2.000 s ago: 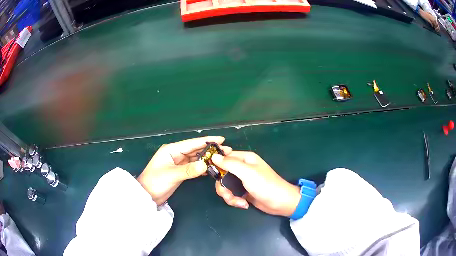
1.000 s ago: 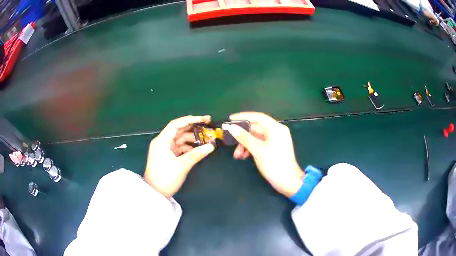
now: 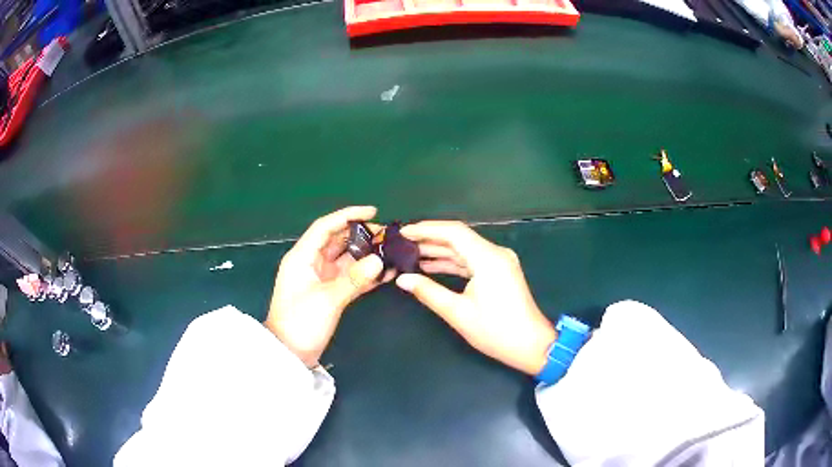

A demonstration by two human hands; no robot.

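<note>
A small dark watch case (image 3: 360, 240) is between the fingers of my left hand (image 3: 315, 283), tilted on its side. A flat black display module (image 3: 400, 253) is held by its edges in my right hand (image 3: 483, 296), close beside the case. A bit of orange flex cable shows between the two. Both pieces are held above the green mat, near its seam. My fingers hide parts of both, so I cannot tell whether they touch. My right wrist has a blue band.
Another open case (image 3: 595, 172) and a display module with yellow tail (image 3: 673, 180) lie at right, with smaller units beyond. A slim dark tool (image 3: 782, 287) and red pieces (image 3: 821, 239) lie far right. Clear round pieces (image 3: 88, 296) are at left. An orange-red tray (image 3: 461, 20) is at the back.
The case in my left hand has tilted up, and the black module has turned and moved closer to it. Less of the orange flex shows. My right hand's fingers have shifted to the module's edges.
</note>
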